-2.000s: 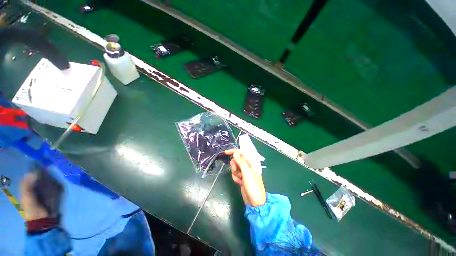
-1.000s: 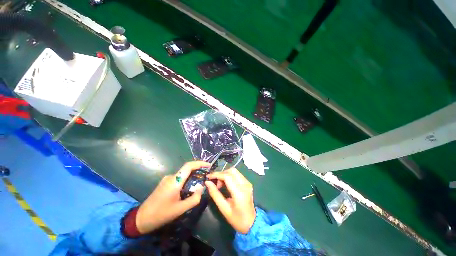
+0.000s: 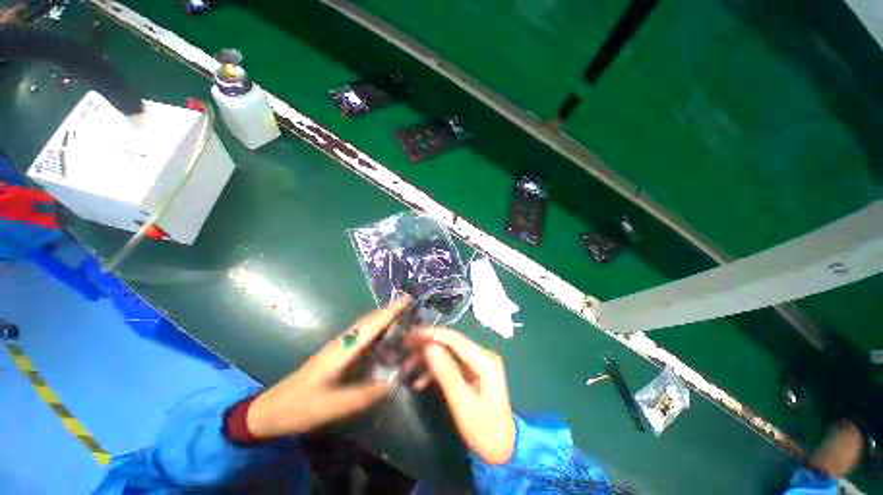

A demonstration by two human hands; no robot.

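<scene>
A dark phone unit (image 3: 395,356) is held over the near edge of the bench, blurred, with a pale patch at its lower end. My left hand (image 3: 315,389) grips it from the left side, with a dark red band at the cuff. My right hand (image 3: 467,392) is at its right side with bent fingertips near or on the unit; blur hides whether they pinch anything. The clear plastic bag of dark cables (image 3: 411,263) lies just beyond my hands. A flat white cloth or glove (image 3: 492,300) lies right of the bag.
A white bottle (image 3: 246,114) and a white box with hose (image 3: 136,172) stand left. A chipped white rail (image 3: 334,150) separates bench and belt, where several phone units (image 3: 528,211) lie. A dark stick (image 3: 624,393) and small clear bag (image 3: 664,401) lie right. Another person's hand (image 3: 838,450) shows lower right.
Both hands came together on the phone unit; my right hand left the cable bag. Since one second ago the unit is tilted and blurred. Belt phones shifted right. Another person's hand has appeared lower right.
</scene>
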